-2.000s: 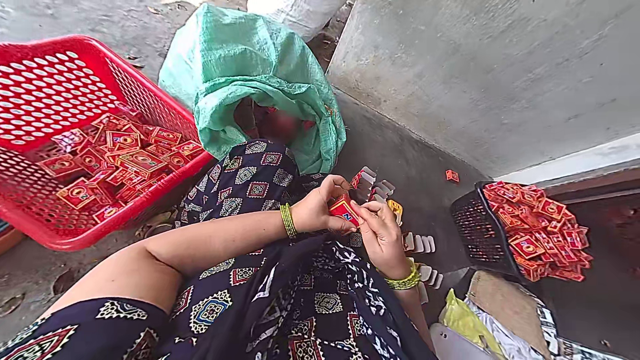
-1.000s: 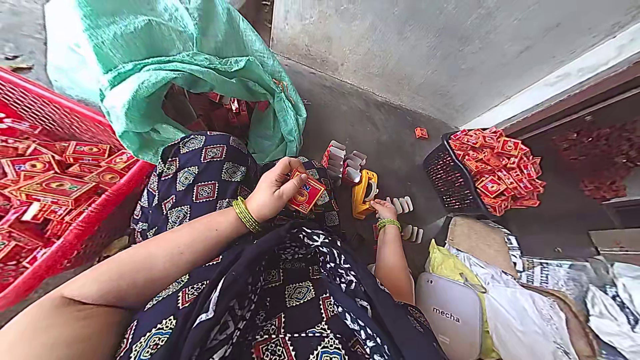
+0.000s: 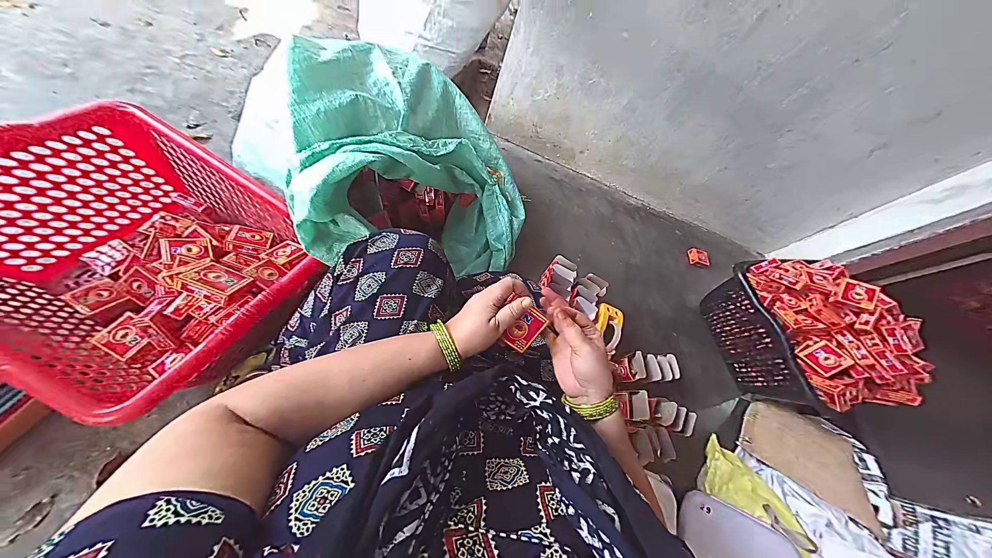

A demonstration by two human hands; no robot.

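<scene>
My left hand [image 3: 488,316] grips a small red-and-yellow printed box [image 3: 525,328] above my lap. At the box's right side is my right hand [image 3: 575,345], its fingertips close together near the edge; whether they pinch anything is unclear. Just beyond, on the floor, lie rows of red boxes with pale flaps [image 3: 589,288] and a roll of yellow tape [image 3: 611,322]. More small boxes with pale ends [image 3: 657,367] are lined up to the right of my right wrist.
A red plastic basket [image 3: 298,283] of boxes is at left, a green woven sack [image 3: 372,85] holding boxes ahead. A black basket [image 3: 748,349] heaped with boxes stands right, near a wall [image 3: 697,101]. One box [image 3: 698,256] lies loose; cloths and bags [image 3: 806,457] lie lower right.
My right hand has come from beside the yellow item on the floor back to the box in my left hand. The view has shifted.
</scene>
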